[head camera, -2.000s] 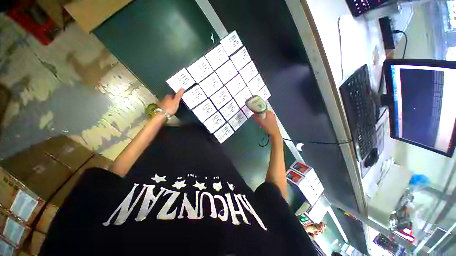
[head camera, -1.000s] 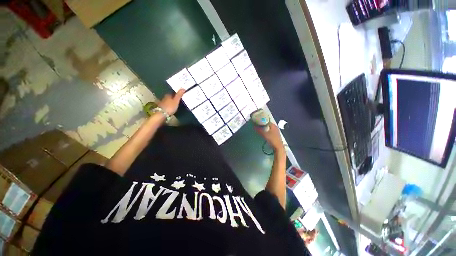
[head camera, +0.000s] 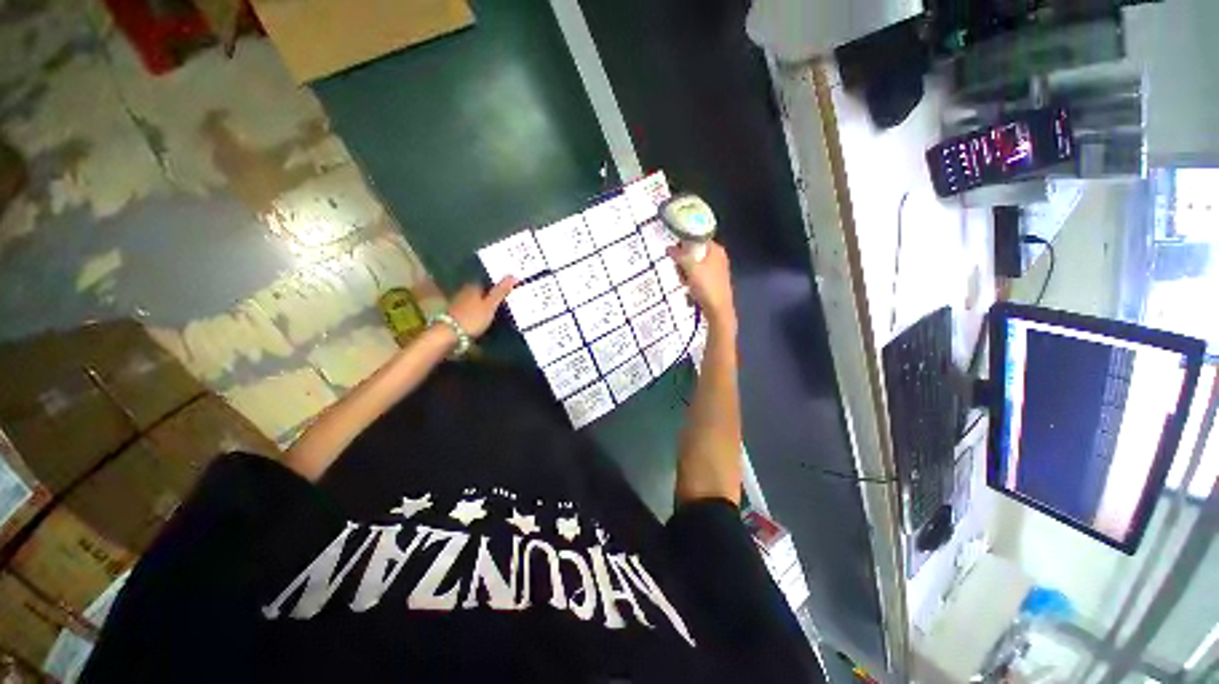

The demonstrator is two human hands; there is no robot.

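A tight grid of small white boxes (head camera: 588, 297) with printed labels lies on the green bench (head camera: 461, 147). My left hand (head camera: 477, 305), with a bracelet at the wrist, rests its fingertips on the grid's left edge and holds nothing visible. My right hand (head camera: 706, 274) grips the handle of a pale barcode scanner (head camera: 689, 218). The scanner's rounded head is over the grid's far right corner and hides part of the boxes there. A dark cable curves below my right hand.
Right of a dark strip (head camera: 695, 100), a white shelf holds a keyboard (head camera: 922, 414), mouse (head camera: 936, 528), monitor (head camera: 1096, 421) and upright phone (head camera: 1003, 150). Brown cartons (head camera: 120, 441) are at lower left, cardboard (head camera: 354, 30) at the top. More small boxes (head camera: 778, 555) are at lower right.
My right hand has moved the scanner from the grid's near right side to its far right corner. My left hand stays at the left edge. The view has shifted, showing the phone.
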